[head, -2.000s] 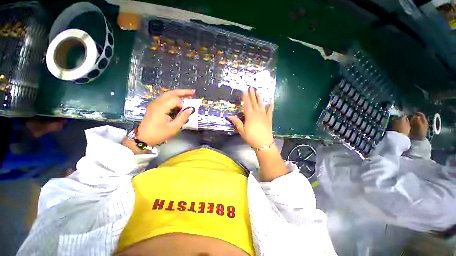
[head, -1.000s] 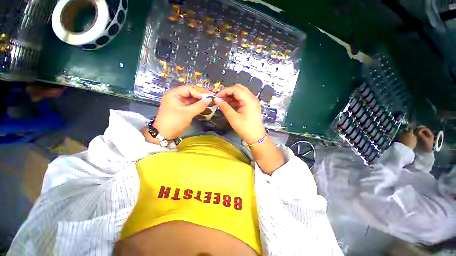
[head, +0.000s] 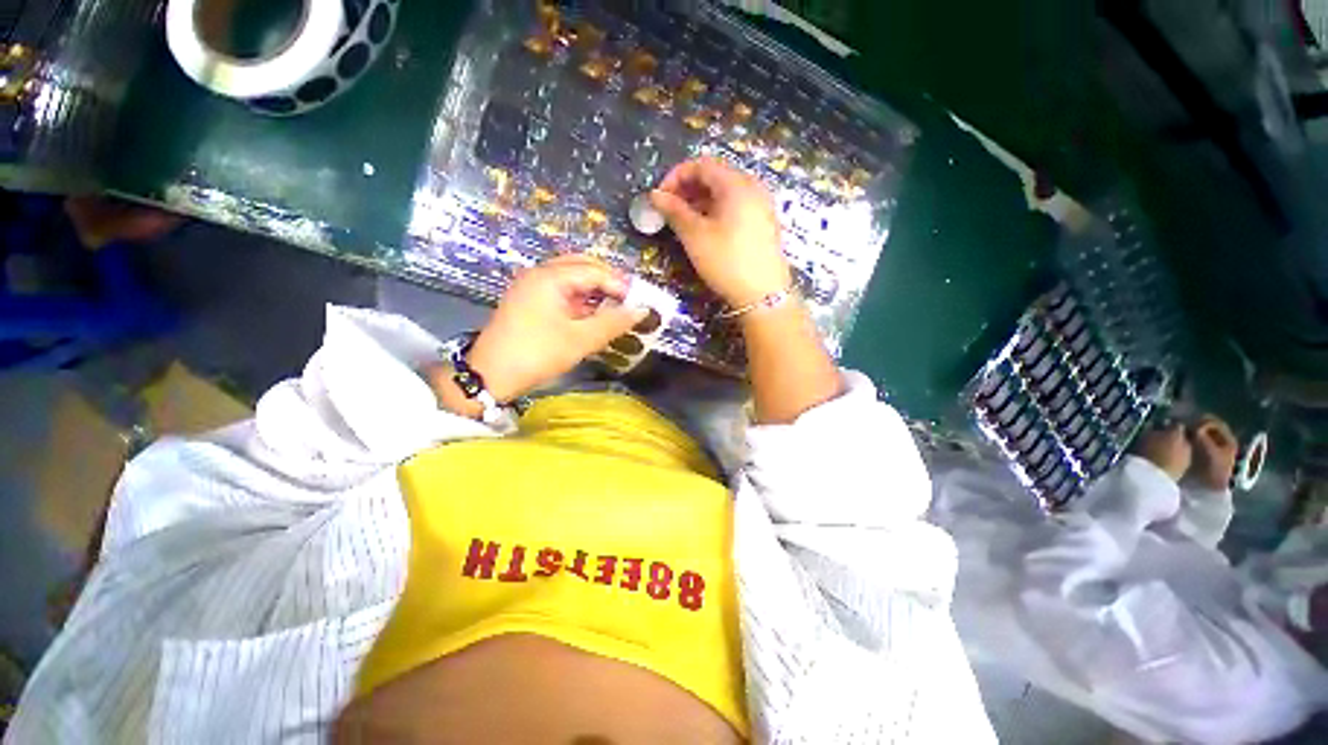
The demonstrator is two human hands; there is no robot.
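A clear blister tray (head: pixel 450 160) lies in front of me on the bench, with rows of dark display modules and gold flex tails. My left hand (head: pixel 561 309) holds a short white liner strip (head: pixel 651 309) at the tray's near edge; a dark round shows on it. My right hand (head: pixel 722 226) is over the tray and pinches a pale adhesive disc (head: pixel 647 217) between thumb and fingertips. The modules under my right hand are hidden.
A white sticker roll (head: pixel 323 44) with dark dots is at the upper left. Another tray (head: pixel 73 109) is at the far left. At right are a coworker's tilted tray (head: pixel 1060 400), an empty blister tray (head: pixel 1129 277) and a coworker's hands (head: pixel 1187 448).
My hands met over the strip a second ago and are now apart. My right hand has moved up over the tray with a pale disc. The view has shifted, with the roll higher in it.
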